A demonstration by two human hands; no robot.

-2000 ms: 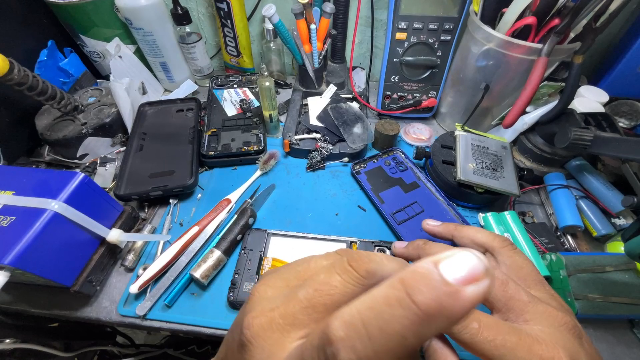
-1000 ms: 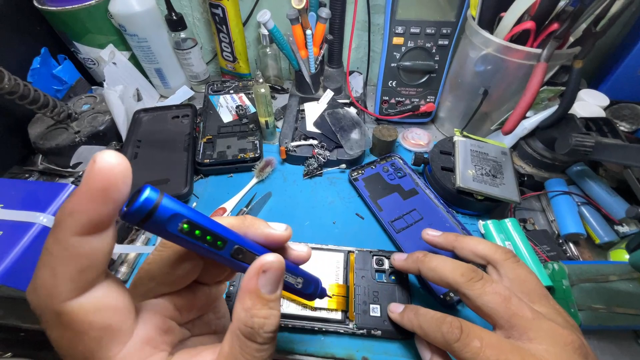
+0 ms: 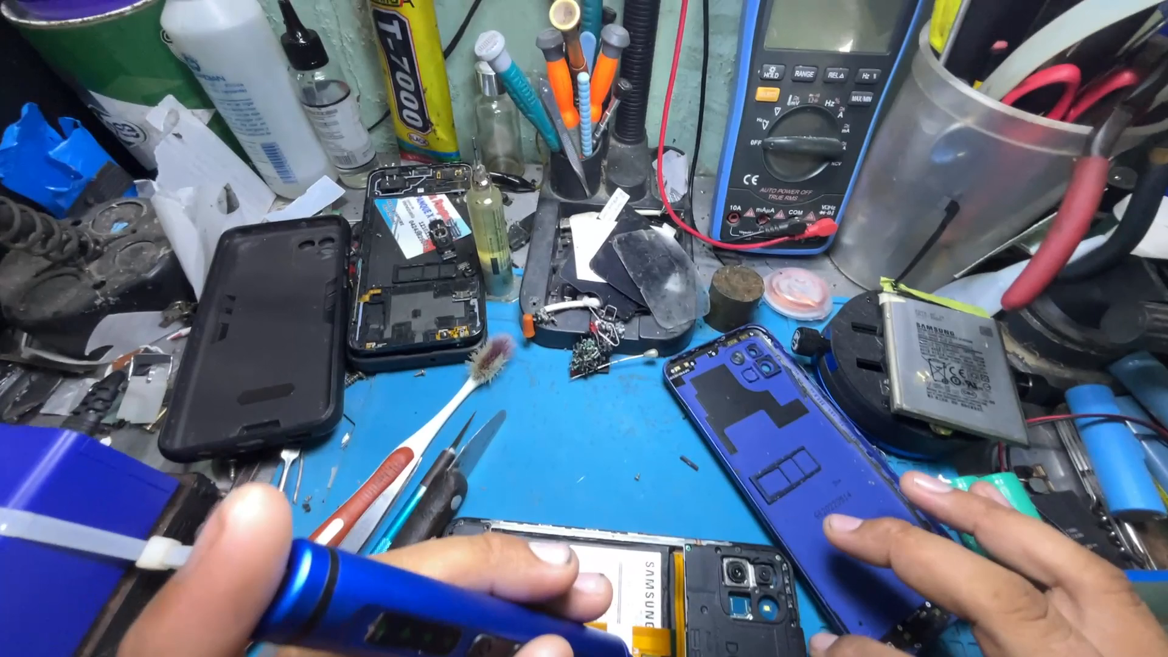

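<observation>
My left hand (image 3: 456, 566) grips a blue pen-shaped electric screwdriver (image 3: 429, 607) at the bottom of the view; its tip is out of view. Under and beyond it lies an opened smartphone (image 3: 739, 593) with its Samsung battery (image 3: 625, 589), an orange flex cable and the camera module showing. My right hand (image 3: 985, 566) has its fingers spread over the lower end of a blue phone back cover (image 3: 803, 484), and one fingertip is beside the opened phone. Whether the fingers press on the cover cannot be told.
A toothbrush (image 3: 429, 429) and a knife (image 3: 479, 438) lie on the blue mat (image 3: 566, 447). Behind stand a black phone case (image 3: 265, 347), another opened phone (image 3: 420, 310), a multimeter (image 3: 803, 119) and a cup of tools (image 3: 912, 173). A loose battery (image 3: 954, 365) sits at the right.
The screwdriver and my left hand have moved down from the phone's flex cable, where they were a second ago. My right hand has shifted from the phone's camera end to the blue cover.
</observation>
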